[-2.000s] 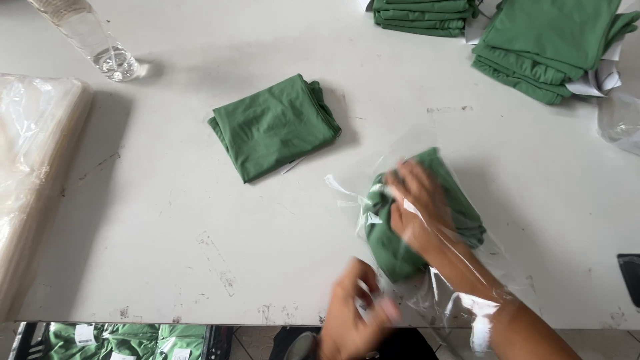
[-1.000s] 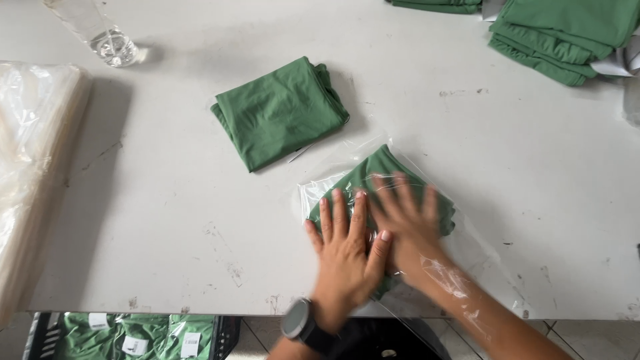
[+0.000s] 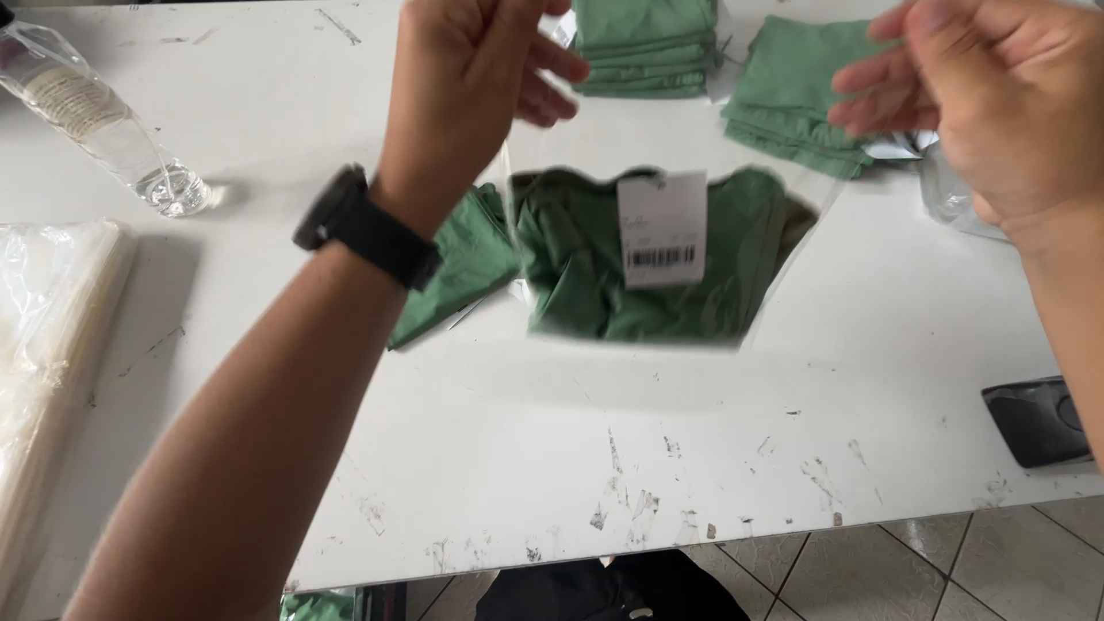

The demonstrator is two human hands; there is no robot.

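A clear plastic bag (image 3: 798, 259) hangs between my raised hands, with a folded green garment (image 3: 569, 285) in its lower part. A white tag (image 3: 663, 228) bearing a barcode shows through the plastic. My left hand (image 3: 500, 60), above a wrist with a black watch, pinches the bag's upper left side. Across from it, my right hand (image 3: 975, 95) grips the upper right side; the bag's top edge is hard to make out. Partly hidden behind my left wrist, another folded green garment (image 3: 457, 267) lies on the white table (image 3: 690, 431).
Folded green garments (image 3: 642, 52) are stacked at the back, beside a second green pile (image 3: 798, 86). A clear bottle (image 3: 103, 121) lies or stands at the upper left, above a stack of clear plastic bags (image 3: 52, 345). At the right edge is a black object (image 3: 1035, 423). Bagged green items (image 3: 319, 605) sit below the table.
Both hands, which were pressing on the bagged garment on the table, have lifted and moved apart with the bag hanging between them. The tag now faces the camera. The view has shifted.
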